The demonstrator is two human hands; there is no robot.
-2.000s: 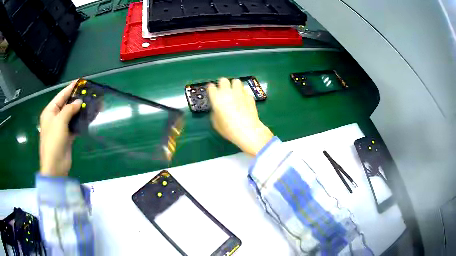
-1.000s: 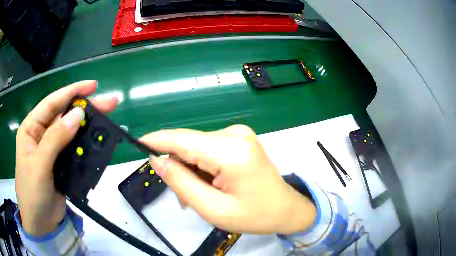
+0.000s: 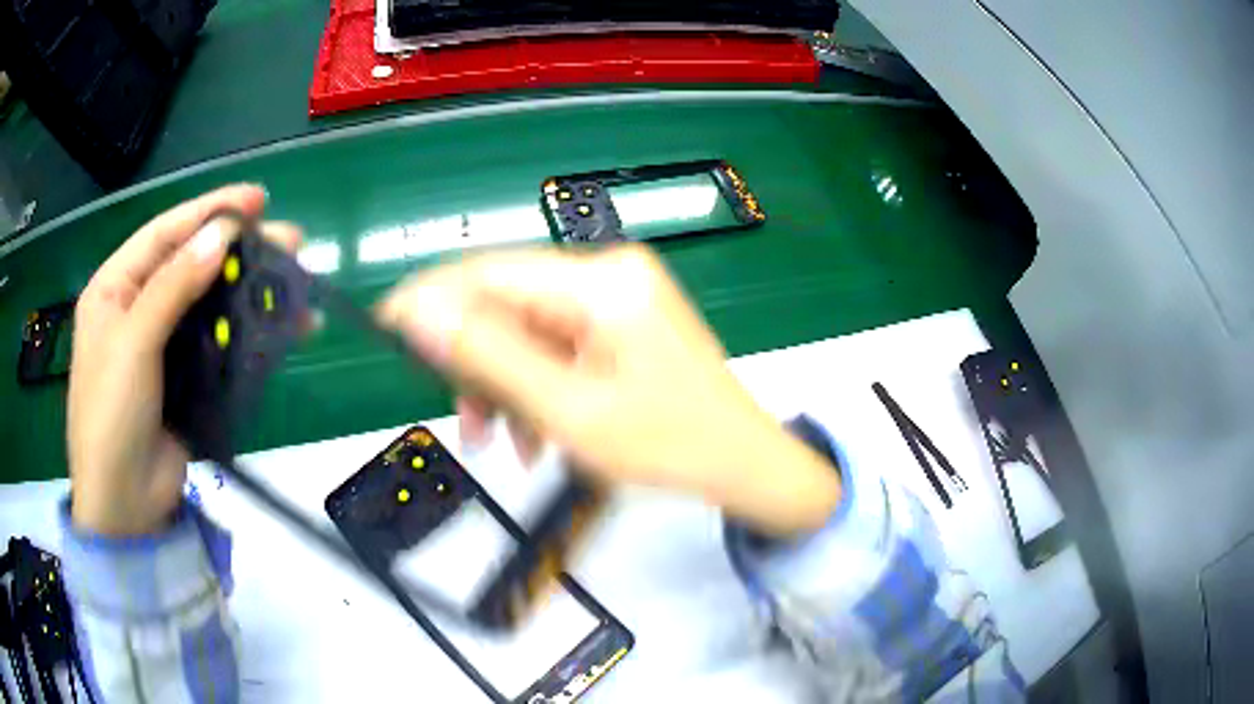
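My left hand (image 3: pixel 138 358) grips the camera end of a black phone middle frame (image 3: pixel 227 365), tilted up at the left, its far end slanting down to the middle. Yellow dots show on the camera end. My right hand (image 3: pixel 578 371) is blurred, its fingertips at the frame's upper side rail; whether they hold the rail or a small strip I cannot tell. A second frame (image 3: pixel 413 512) lies on the white sheet (image 3: pixel 770 550) beneath, partly covered by the held one.
Frames lie on the green belt (image 3: pixel 825 275), at its centre (image 3: pixel 585 213) and left end (image 3: pixel 48 344). Tweezers (image 3: pixel 919 447) and another frame (image 3: pixel 1011 454) lie at right. Set-aside frames (image 3: pixel 39 619) are at lower left. A red tray (image 3: pixel 550 76) and black trays (image 3: pixel 110 83) stand beyond.
The held frame went from over the belt to nearer me, and my right hand came from a belt frame to its rail. Both hands then rose slightly. Belt frames moved left.
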